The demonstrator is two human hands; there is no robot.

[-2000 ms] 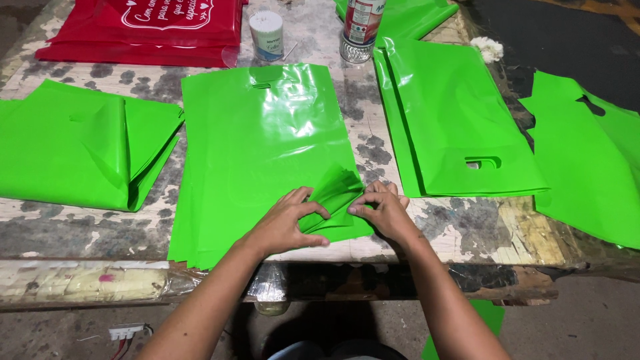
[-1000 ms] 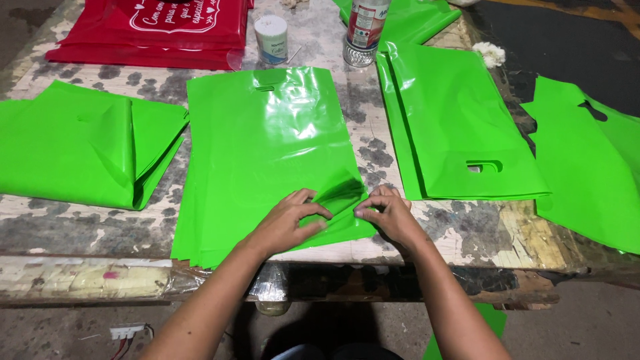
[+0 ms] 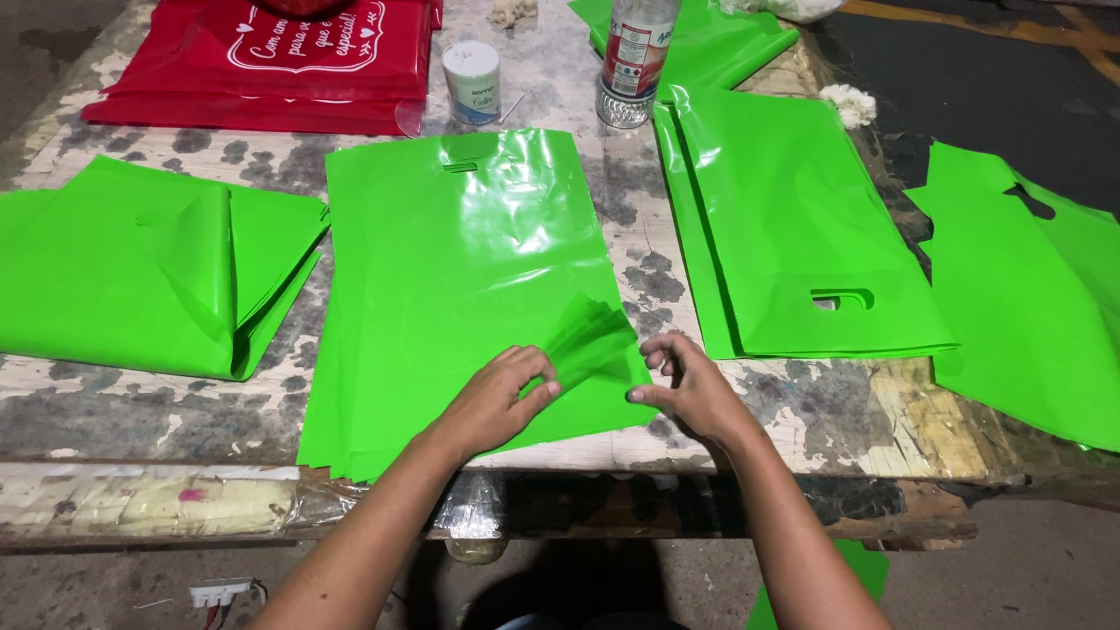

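Note:
In the head view, a stack of green plastic bags (image 3: pixel 437 262) with die-cut handle slots lies in the middle of the table. Near its lower right corner my left hand (image 3: pixel 512 398) rests on the stack, beside a fanned, folded-back corner of the upper sheets (image 3: pixel 591 341); its thumb and fingers are curled around the fold, and whether they grip it is hard to tell. My right hand (image 3: pixel 687 385) hovers at the stack's right edge, thumb and fingers apart, with nothing between them. Its fingertips look dark-stained.
Folded green bags (image 3: pixel 114 271) lie left, another green pile (image 3: pixel 796 227) right, and more green bags (image 3: pixel 1024 297) at the far right. Behind stand a tub of cotton swabs (image 3: pixel 472 83) and a clear bottle (image 3: pixel 634 61), beside red printed bags (image 3: pixel 262 79). Cotton (image 3: pixel 849 105) lies at the back right.
My right thumb and fingers were close together at the stack's corner; they are now spread apart. The folded-back corner has flattened somewhat. My left hand stays near the fold.

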